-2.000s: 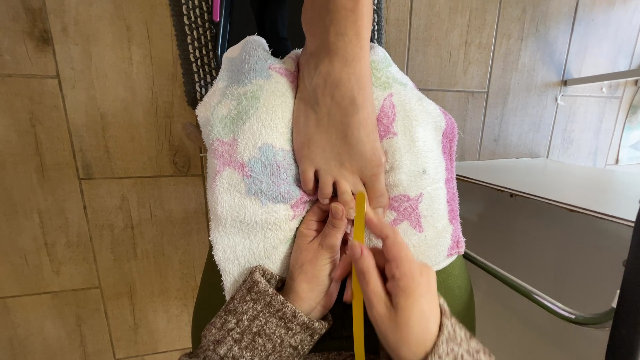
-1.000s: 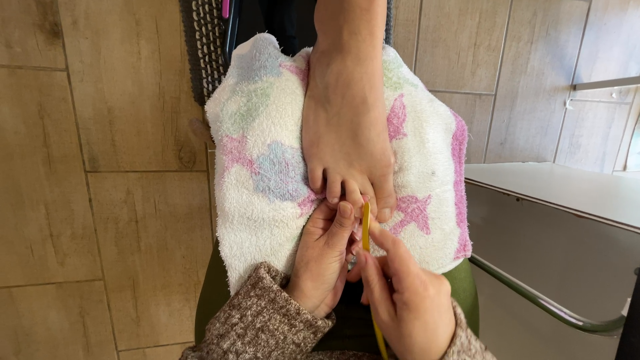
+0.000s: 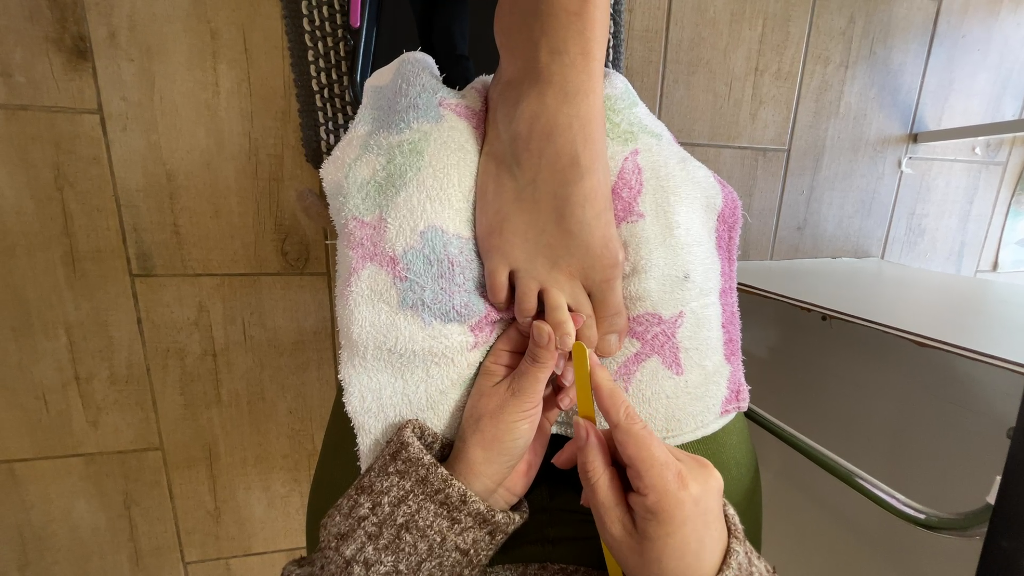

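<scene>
Another person's bare foot (image 3: 548,200) rests on a white terry towel (image 3: 688,240) with pink, blue and green shapes, spread over my lap. My left hand (image 3: 512,408) holds a middle toe (image 3: 558,316) between thumb and fingers; some of its fingers are hidden under the toes. Between the thumb and fingers of my right hand (image 3: 648,488) is a yellow nail file (image 3: 585,384), its rounded tip at the end of that toe. The file's lower part passes behind the right hand and shows again at the bottom edge.
A white shelf (image 3: 896,304) with a metal tube (image 3: 872,488) below it stands to the right. At the upper left lie a woven grey mat (image 3: 320,88) and a dark object with a pink item (image 3: 355,12). Wood-look tiles (image 3: 216,160) cover the floor.
The yellow file has changed its angle, its lower end swinging right from two seconds ago to one second ago, then tilting back somewhat. My left hand keeps its hold on the toe.
</scene>
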